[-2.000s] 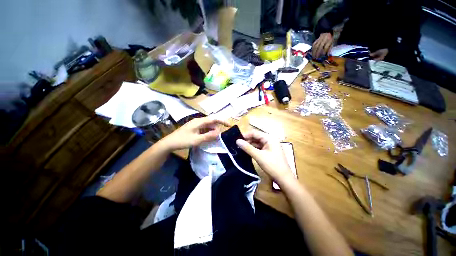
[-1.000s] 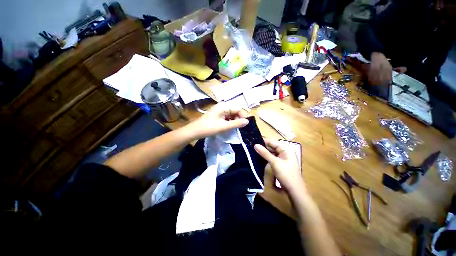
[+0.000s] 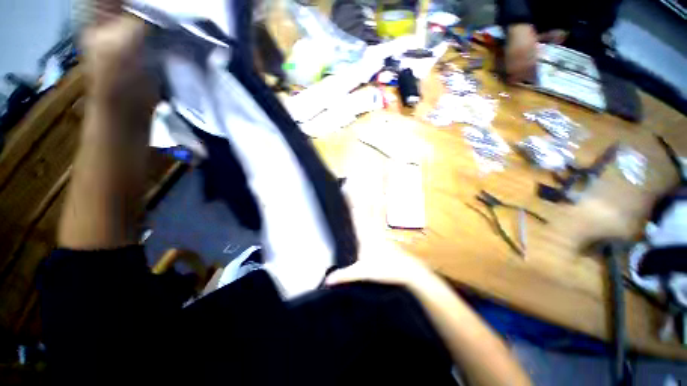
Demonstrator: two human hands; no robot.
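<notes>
The black-and-white garment (image 3: 282, 181) is stretched at a slant from the upper left down to the lap, blurred. My left hand (image 3: 113, 45) is raised at the upper left, blurred, closed around the garment's upper part. My right hand (image 3: 373, 264) is low at the table's near edge, at the garment's lower black edge; its fingers are partly hidden by the cloth. The smartphone (image 3: 405, 196) lies on the table with a bright screen, just beyond my right hand.
Pliers (image 3: 501, 215), scissors (image 3: 576, 177) and bags of silver bits (image 3: 546, 151) lie on the wood table (image 3: 459, 241). A hammer-like dark tool (image 3: 616, 301) stands out at the right edge. A black thread cone (image 3: 409, 87) is at the back. A person's hand (image 3: 520, 53) is opposite.
My left hand has lifted the garment up and left, stretching it out. My right hand has moved down toward the lap. The black band is no longer held between both hands, and the phone is fully uncovered.
</notes>
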